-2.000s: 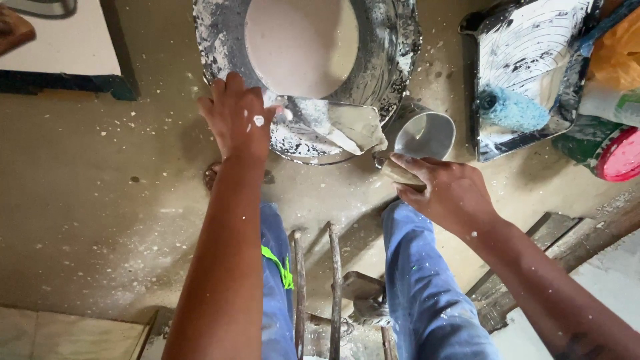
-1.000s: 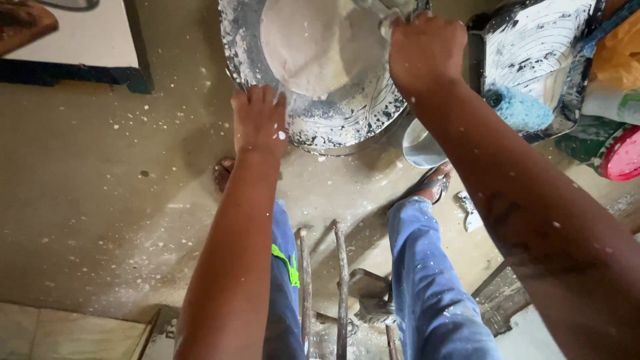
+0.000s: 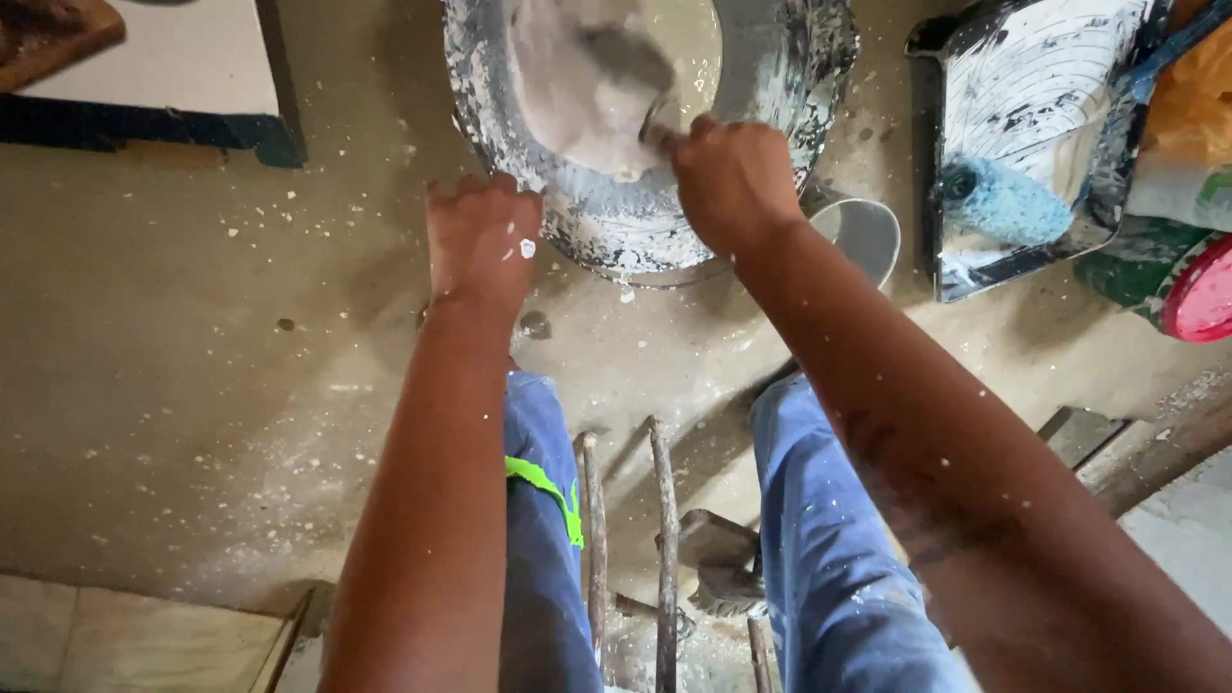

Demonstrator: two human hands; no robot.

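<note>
A round black tub (image 3: pixel 616 226), crusted with white, holds a pale wet mix (image 3: pixel 577 106) with thin liquid (image 3: pixel 691 58) at its right side. My left hand (image 3: pixel 486 236) grips the tub's left front rim. Over the tub's right front, my right hand (image 3: pixel 736 183) is closed on the handle of a trowel (image 3: pixel 626 58), whose blurred blade lies at the mix. A grey cylindrical container (image 3: pixel 861 236) stands beside the rim, just right of my right hand and partly behind my forearm.
At right are a black paint tray (image 3: pixel 1025 106), a blue roller (image 3: pixel 1011 202) and a green container with a pink lid (image 3: pixel 1198 289). A white board with a dark edge (image 3: pixel 192 58) lies upper left. Wooden poles (image 3: pixel 666 549) stand between my legs.
My right hand has gone from the grey container to the tub and now works a trowel in the mix. The trowel blade lay on the tub's front rim earlier. My left hand stays at the rim.
</note>
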